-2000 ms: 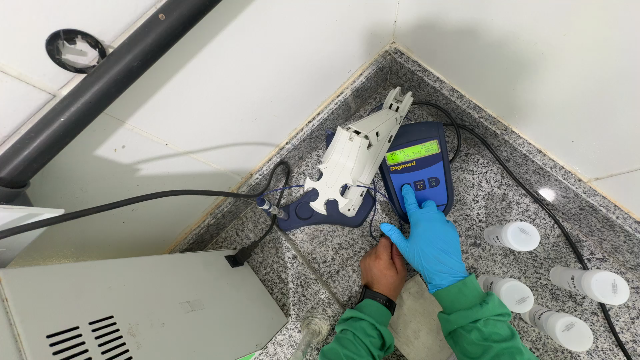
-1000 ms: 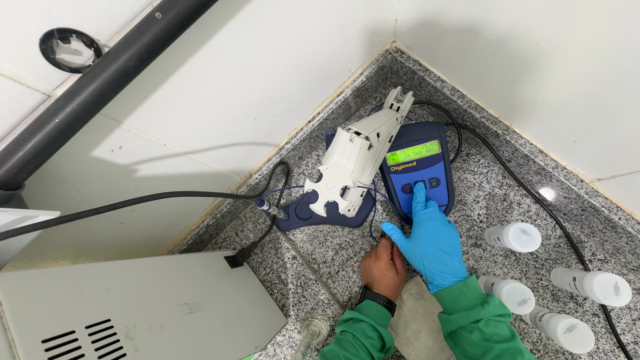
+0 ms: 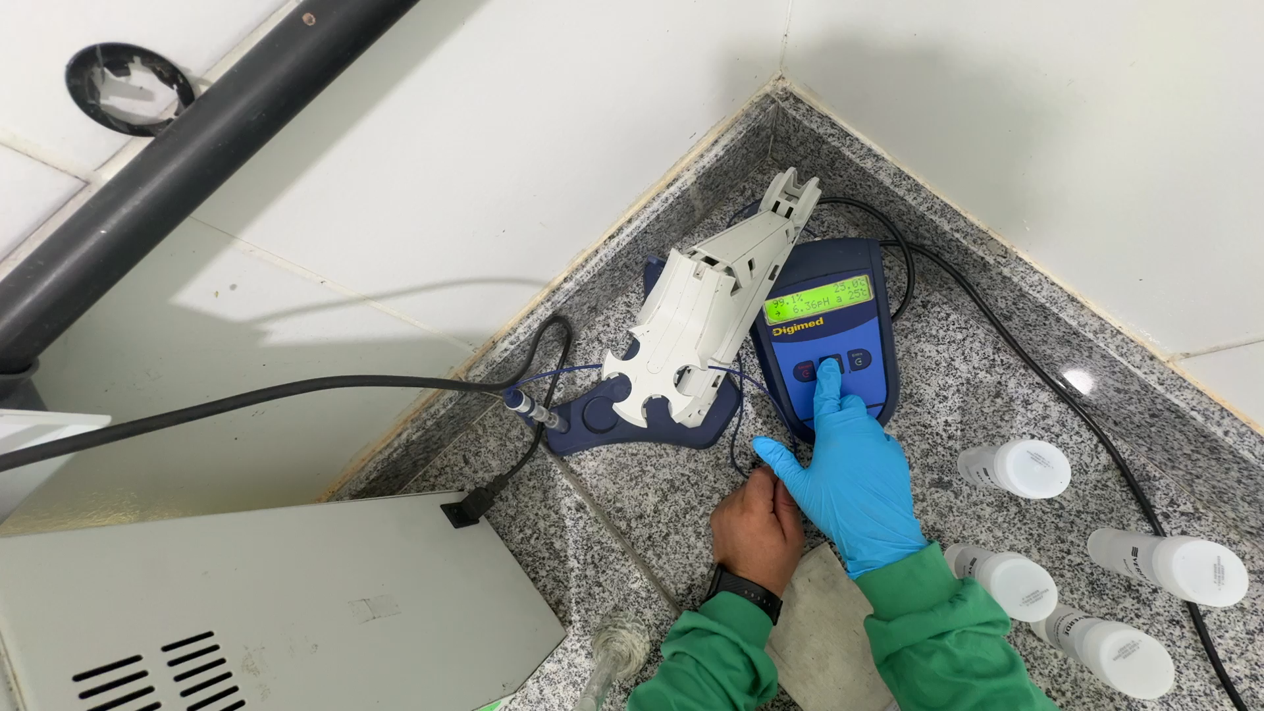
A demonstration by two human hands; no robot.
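Note:
My right hand [image 3: 854,479], in a blue glove, has its index finger on the middle button of a blue Digimed pH meter [image 3: 839,336], whose green display is lit. Bare and curled, my left hand [image 3: 758,530] rests just left of the glove, below the meter; whether its fingers hold anything is hidden. A thin blue cable [image 3: 736,434] runs down towards it. Left of the meter, a white plastic electrode holder arm [image 3: 681,326] rises from a dark blue base [image 3: 642,420]. An electrode [image 3: 536,410] lies at the base's left end.
Several white-capped plastic bottles [image 3: 1037,469] stand on the granite counter at right, near a black cable [image 3: 1047,365]. A grey vented box [image 3: 267,612] fills the lower left. A glass vessel [image 3: 617,652] and a greyish cloth or pad [image 3: 825,632] are by my sleeves. Tiled walls meet behind.
My gloved index finger has moved right, from the meter's left button to its middle one. My left hand has stayed about where it was.

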